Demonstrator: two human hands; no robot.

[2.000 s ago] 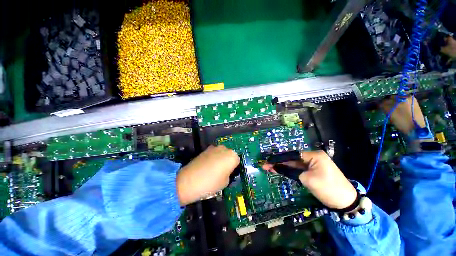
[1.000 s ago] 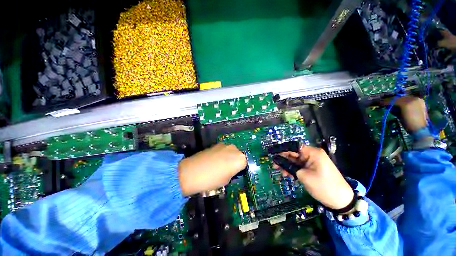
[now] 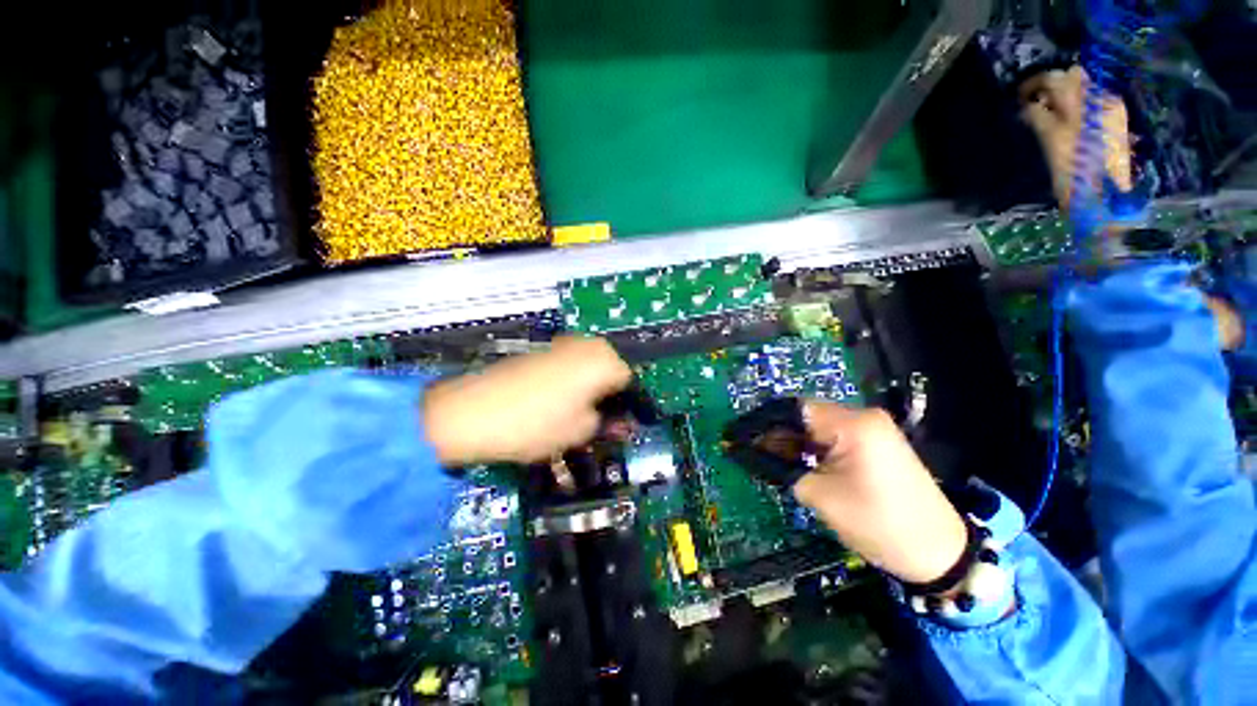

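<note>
The main circuit board (image 3: pixel 648 552) lies in its black carrier in front of me, with a yellow block (image 3: pixel 685 548) standing near its left side. My left hand (image 3: pixel 545 400) is over the board's upper left edge, fingers bent down and blurred; whether it holds anything cannot be seen. My right hand (image 3: pixel 862 476) is over the board's right half, with black covers on its fingertips close together. What lies between those fingertips cannot be made out. A small green sub-board (image 3: pixel 667 293) lies at the carrier's far edge.
Behind the metal rail (image 3: pixel 455 276), bins hold yellow components (image 3: pixel 421 138) and grey components (image 3: pixel 186 166). Another circuit board (image 3: pixel 448 593) lies left. A metal post (image 3: pixel 903 104) rises at the upper right. A co-worker's hand (image 3: pixel 1082 131) and a coiled blue cord (image 3: pixel 1099 124) are at the right.
My left hand has moved up and left, uncovering more of the carrier edge and the left board. My right hand has shifted only slightly. The co-worker's hand has moved up to the bin.
</note>
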